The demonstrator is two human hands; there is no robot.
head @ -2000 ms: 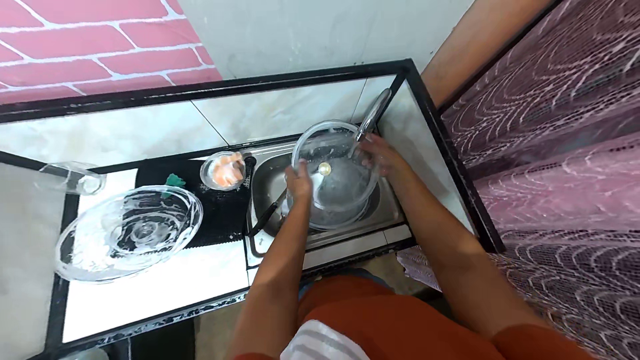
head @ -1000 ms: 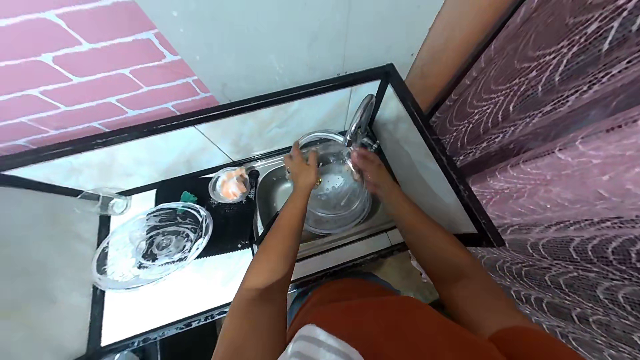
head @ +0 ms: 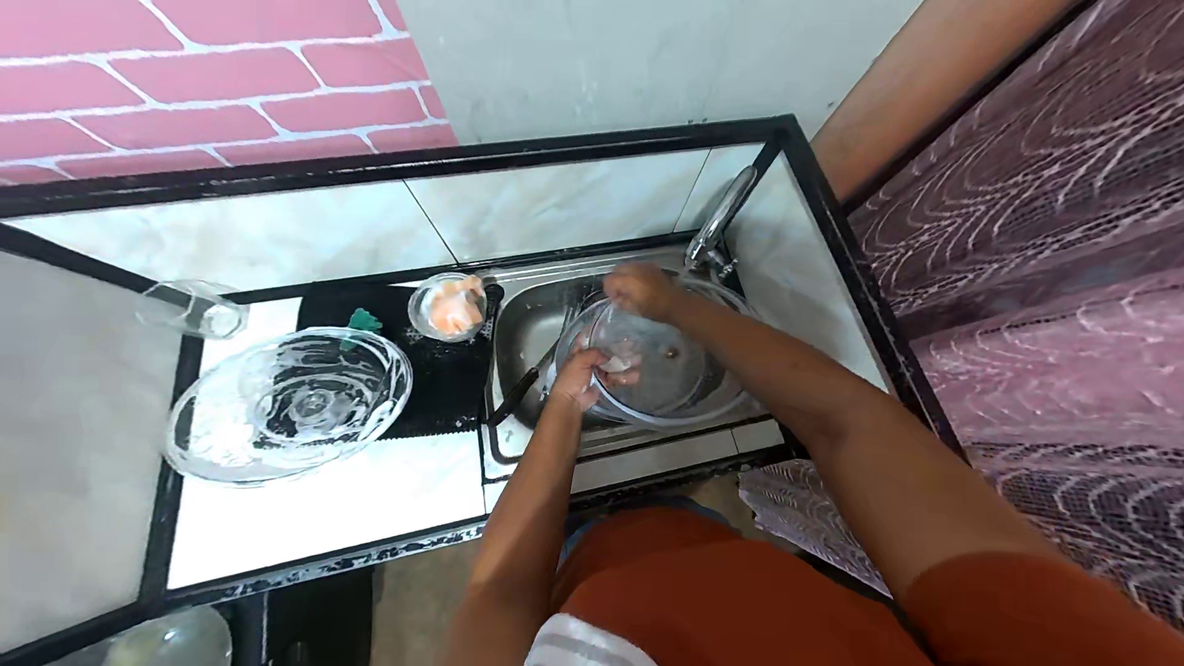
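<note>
In the steel sink sits a clear round basin (head: 731, 407). My left hand (head: 583, 375) grips the near left rim of a clear, round, bowl-like piece (head: 647, 370) tilted over the basin, its fingers seen through the clear wall. At the far left edge of that piece is my right hand (head: 640, 289), fingers curled in; whether it grips the edge cannot be told. A dark-handled utensil (head: 516, 396) leans over the sink's left side. The chrome faucet (head: 721, 217) rises behind the basin.
Left of the sink, a small clear bowl (head: 449, 307) with orange-and-white contents stands on the black mat (head: 444, 388). A green scrubber (head: 364, 321), a soapy clear oval dish (head: 291, 407) and a clear glass (head: 199, 310) lie farther left. Tiled walls with black edging (head: 555, 151) surround the counter.
My right hand has moved left, away from the faucet side, to the far left of the clear piece. My left hand has moved down toward the near side and now grips the rim.
</note>
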